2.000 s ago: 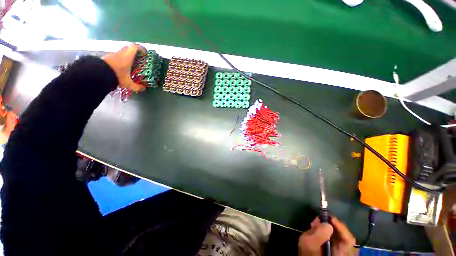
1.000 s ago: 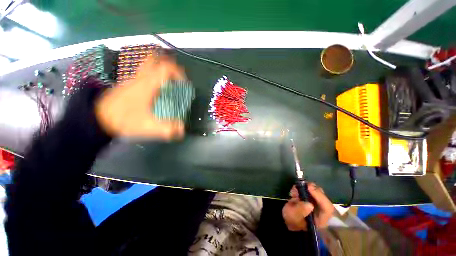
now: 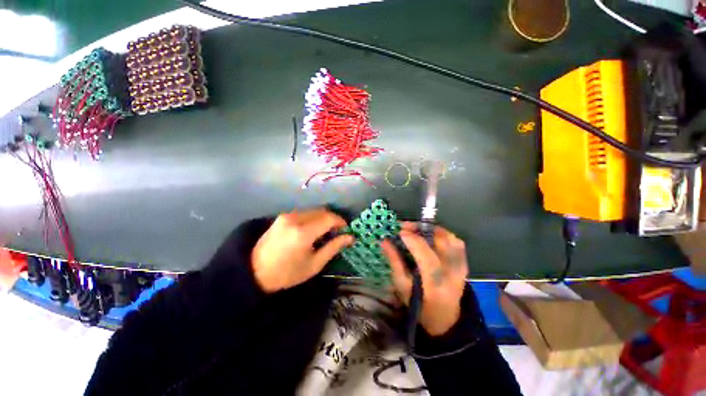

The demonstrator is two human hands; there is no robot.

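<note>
A green PCB panel (image 3: 375, 236) of small joined round boards is held tilted at the bench's near edge. My left hand (image 3: 300, 249) grips its left side with thumb and fingers. My right hand (image 3: 435, 271) touches its right side and also holds the soldering iron (image 3: 429, 203), whose silvery tip points away over the bench. The lead pile (image 3: 341, 122), red with white ends, lies beyond the panel. A few loose leads (image 3: 341, 178) lie just below the pile.
Wired panels (image 3: 87, 97) and a dark panel stack (image 3: 165, 71) stand far left; long cables (image 3: 53, 203) lie left. The orange soldering station (image 3: 584, 139) is right, the round tin (image 3: 539, 17) far right. A black cord (image 3: 433, 68) crosses the bench. A cardboard box (image 3: 561, 325) sits below.
My left hand has brought the green panel from the far side to the near edge. My right hand has moved left to meet it, still with the iron.
</note>
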